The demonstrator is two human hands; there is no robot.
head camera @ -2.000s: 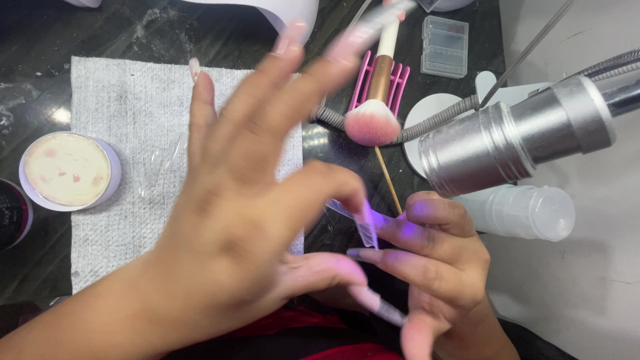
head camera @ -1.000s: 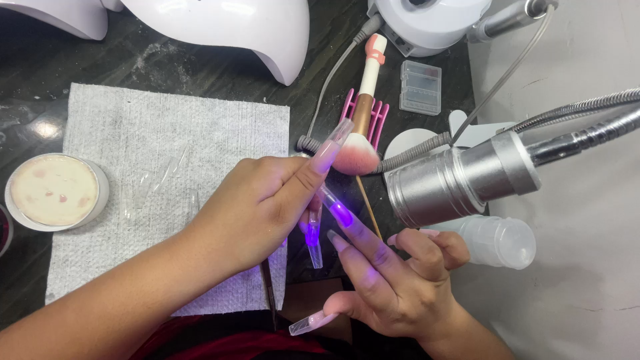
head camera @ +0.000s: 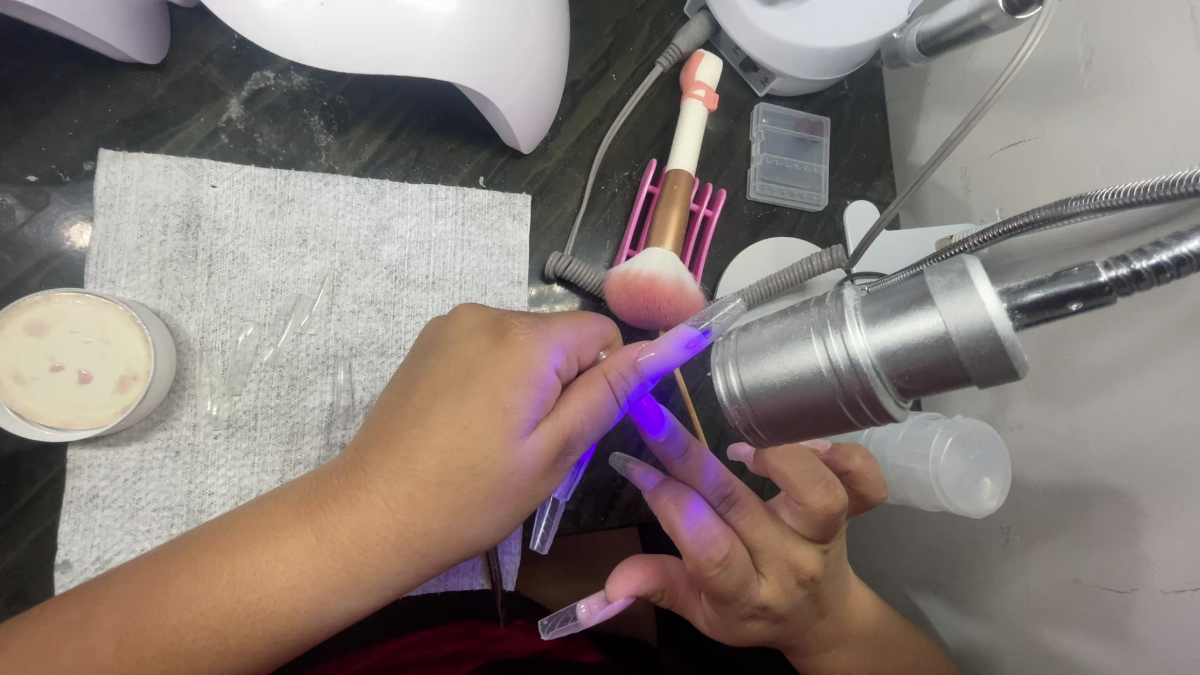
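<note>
My left hand [head camera: 497, 403] is bent over at the centre, its long clear-tipped thumbnail across the tip of a finger of my right hand [head camera: 750, 544]. The two hands meet under violet light from a silver gooseneck lamp head [head camera: 844, 356]. My left fingertips are mostly hidden, so any small piece between them cannot be made out. Fingers of my right hand are spread, two of them curled back; a long clear nail tip [head camera: 572, 617] extends from its thumb. A pink-tipped brush [head camera: 654, 286] lies on a pink rack [head camera: 708, 225] just above the hands.
Several clear nail tips [head camera: 298, 314] lie on a white cloth [head camera: 187, 244]. A round white tub [head camera: 159, 361] stands left. White curved devices [head camera: 403, 42] are at the back, with a compartment box [head camera: 789, 155], a frosted bottle [head camera: 970, 464], a thin wooden stick [head camera: 690, 409] and a coiled grey cord [head camera: 574, 272].
Two seconds ago my left hand was raised with fingers spread; it is now folded in over my right hand's finger. Since one second ago both hands have stayed nearly the same.
</note>
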